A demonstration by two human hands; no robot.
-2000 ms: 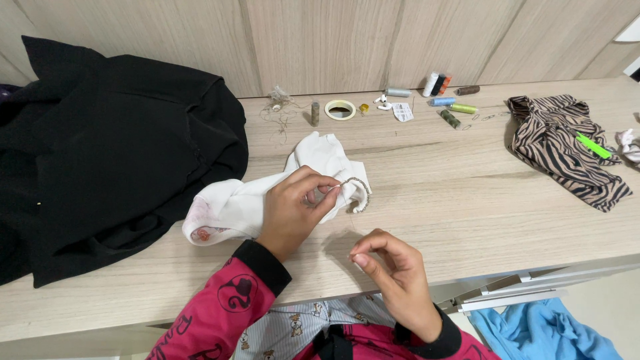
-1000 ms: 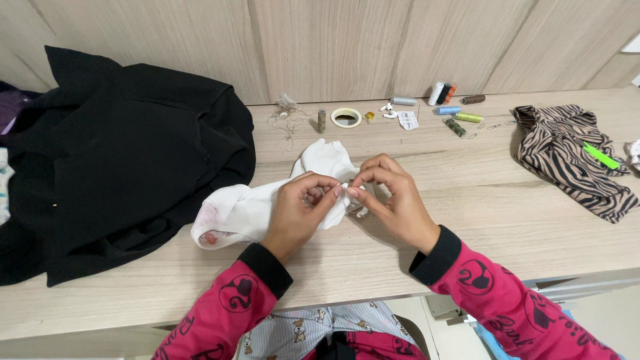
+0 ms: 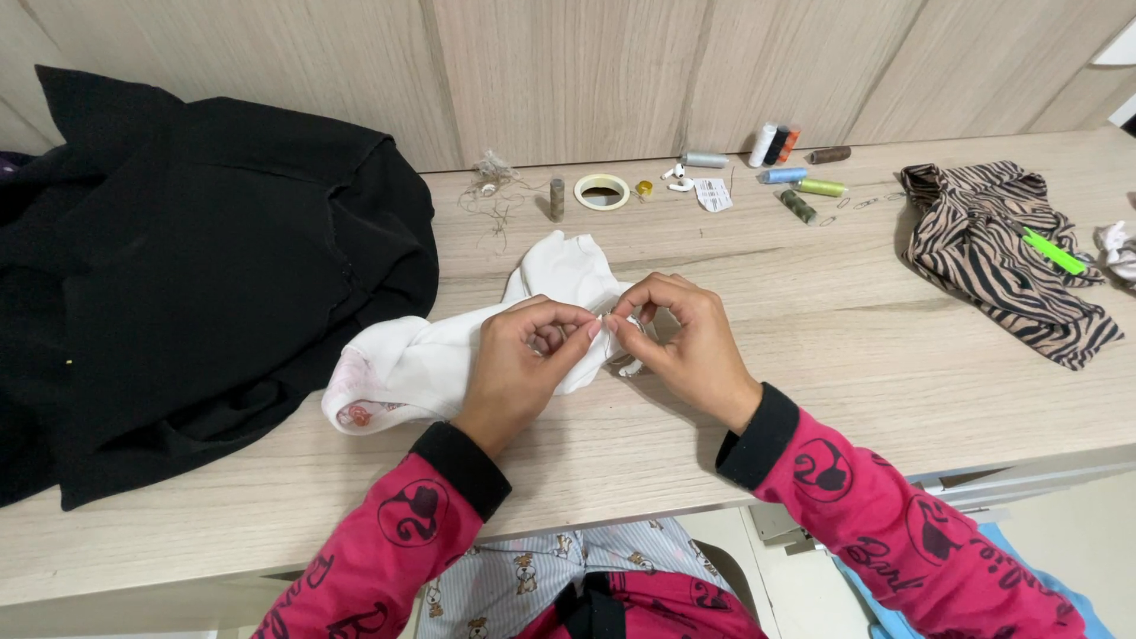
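Note:
A white cloth garment [image 3: 435, 355] with a pinkish printed end lies on the wood-look tabletop. My left hand [image 3: 528, 355] pinches the garment's fabric between thumb and forefinger near its right part. Fingertips of my right hand [image 3: 683, 337] meet those of the left at the same spot, closed on something too small to make out. A narrow trim or edge [image 3: 632, 366] of the garment shows just below the right fingers. Whether a needle or thread is between the fingers cannot be told.
Black fabric [image 3: 195, 266] covers the left side. Along the back lie a thread tangle [image 3: 493, 182], a roll of tape [image 3: 602, 192], white earbuds [image 3: 680, 177], a paper tag [image 3: 713, 194] and several thread spools [image 3: 783, 176]. Zebra-print cloth [image 3: 994, 248] with a green-handled tool [image 3: 1053, 251] lies right.
My right hand, apart from the garment two seconds ago, has moved up and left to meet my left hand at the fabric. Over the last second both hands have stayed close together there.

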